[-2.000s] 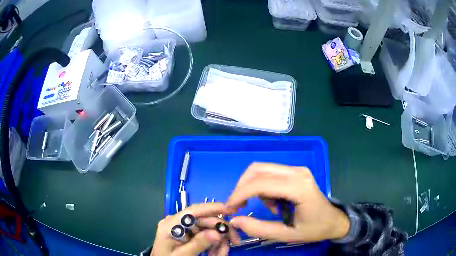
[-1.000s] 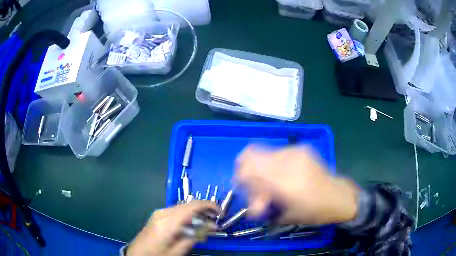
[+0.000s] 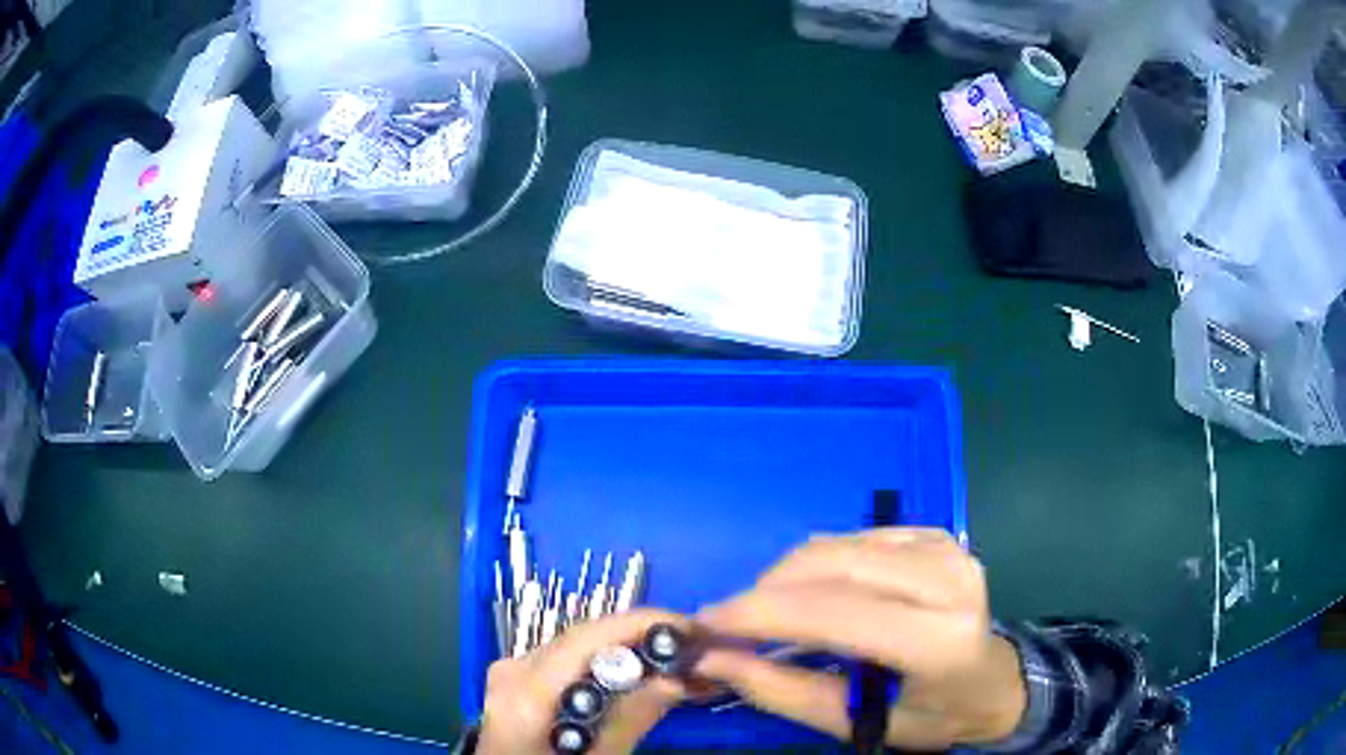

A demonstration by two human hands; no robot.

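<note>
My left hand holds several silver metal cylinders fanned in a row, round ends up, low in the blue tray. Most ends show a dark ring with a pale centre; one looks paler. My right hand holds a dark and blue pen upright among its fingers. Its fingertips meet the left hand beside the rightmost cylinder; whether they grip it is hard to tell. More metal parts lie in the tray's left side, several just behind my left hand. My hands hide part of the near side.
A clear box with a white liner stands beyond the tray. To the left are a clear bin of metal parts, a small bin, a white carton and a bin of white packets. A black pouch lies right rear.
My left hand has turned the cylinders' round ends up and shows more of them than two seconds ago. My right hand has come out of its blurred motion and rests against the left hand.
</note>
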